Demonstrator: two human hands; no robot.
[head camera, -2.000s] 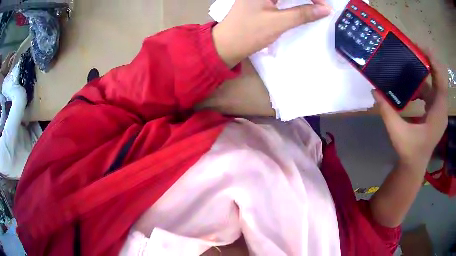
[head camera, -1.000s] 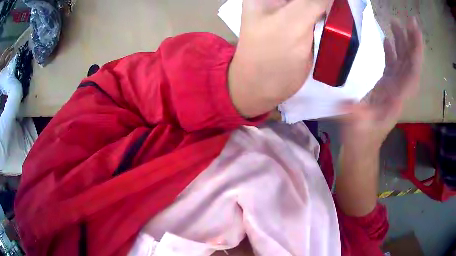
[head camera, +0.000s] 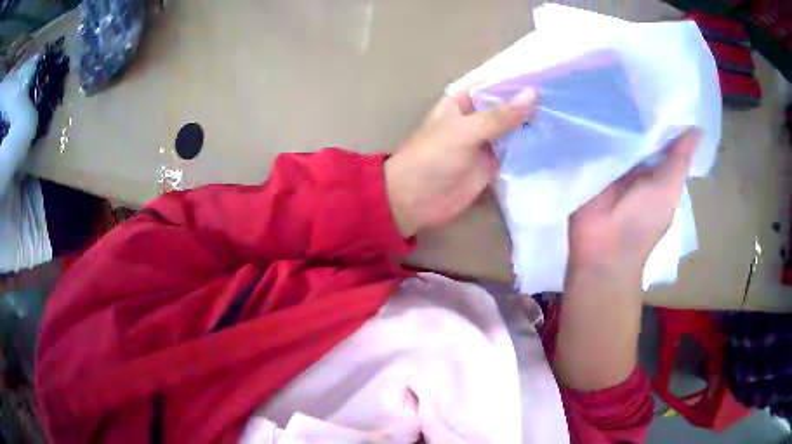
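A radio wrapped in a white sheet (head camera: 577, 108) is held above the stack of white sheets (head camera: 540, 247) at the right of the view. Bluish and pinkish colour shows through the thin sheet. My left hand (head camera: 447, 165) grips its left side, thumb on top. My right hand (head camera: 630, 204) grips its lower right side, with the fingers partly behind or under the sheet. The radio's own face is hidden by the sheet.
The tan worktable (head camera: 287, 78) has a black round spot (head camera: 189, 140). A clear bag with dark contents (head camera: 108, 43) lies upper left. Red-and-black blocks (head camera: 729, 61) are upper right. A red stool (head camera: 690, 364) stands below the table's edge.
The radio was bare and is now covered by a white sheet. My right hand has come from open beside it to gripping it. The view has shifted, showing more table.
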